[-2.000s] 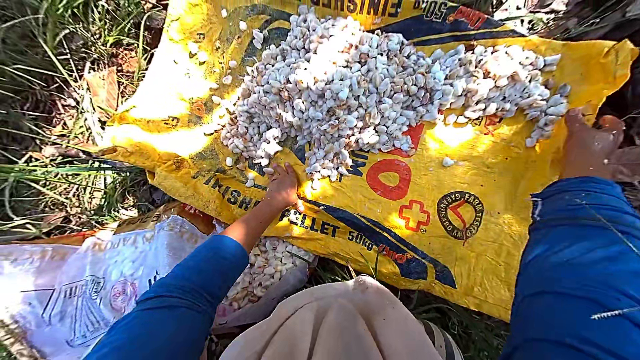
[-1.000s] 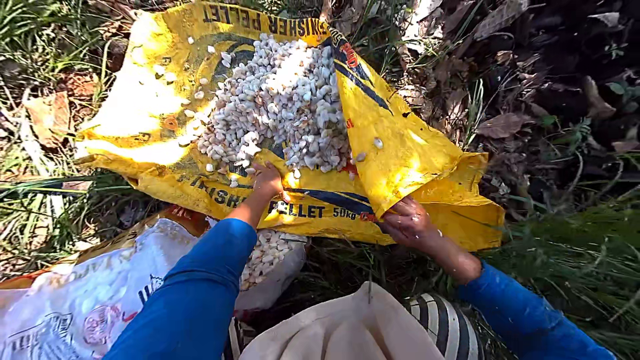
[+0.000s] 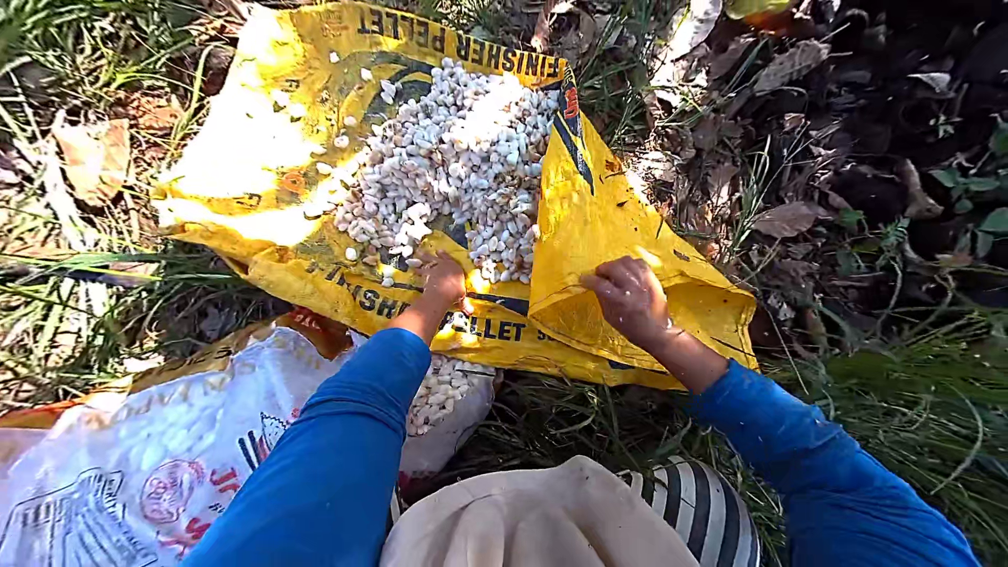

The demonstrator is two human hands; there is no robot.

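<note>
A yellow woven feed sack lies flat on the ground, its right part folded over toward the left. On it rests a heap of whitish seeds or beans, with loose ones scattered to the left. My left hand is at the near edge of the heap, on the sack; its fingertips are partly hidden. My right hand has its fingers curled on the folded flap of the sack, pinching the yellow material.
At the lower left lies a white printed sack, with more whitish seeds at its mouth. Grass and dry leaves surround the sacks. Pale cloth and a striped garment are close to me.
The right part of the yellow sack, flat two seconds ago, has been folded leftward. My right hand has moved from the sack's far right inward to the flap. My left hand stays near the heap.
</note>
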